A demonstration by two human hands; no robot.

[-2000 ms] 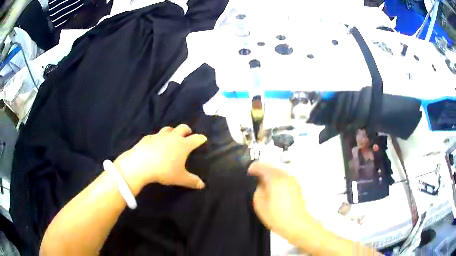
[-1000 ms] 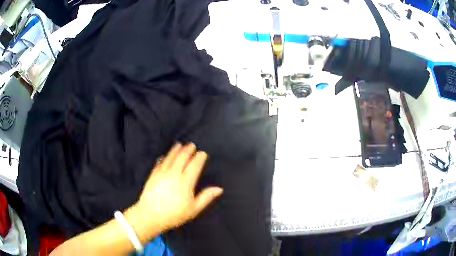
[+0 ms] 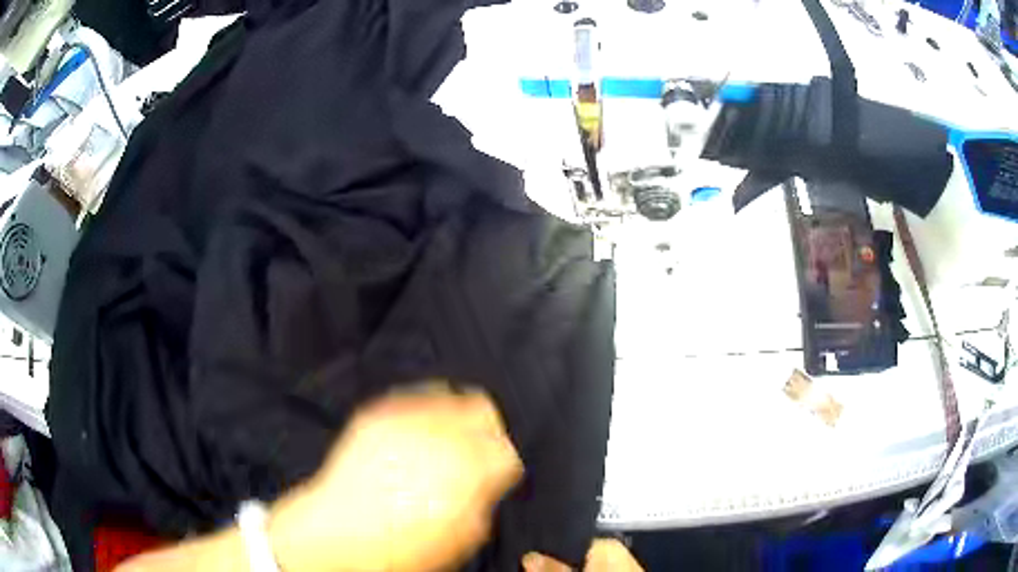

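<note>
The black garment [image 3: 324, 268] lies heaped left of the needle and hangs over the table's front edge. Its straight right edge runs from the presser foot and needle [image 3: 597, 201] down to the front. My left hand [image 3: 419, 475], blurred and with a white band at the wrist, lies on the garment with its fingers curled; whether it grips cloth is unclear. My right hand [image 3: 586, 556] is cut off by the bottom rim. Its fingertips pinch the garment's edge beyond the table front.
The white sewing machine [image 3: 502, 67] stands behind. A black cloth wrap [image 3: 826, 140] is on its arm. A smartphone [image 3: 843, 279] and a small tan piece [image 3: 813, 398] lie at right. A ruler strip [image 3: 759, 508] runs along the front edge. A grey speaker-like box [image 3: 34, 251] is at left.
My left hand has curled and moved slightly toward the front. My right hand, out of view one second ago, shows at the bottom on the garment's edge. The cloth's edge remains near the needle.
</note>
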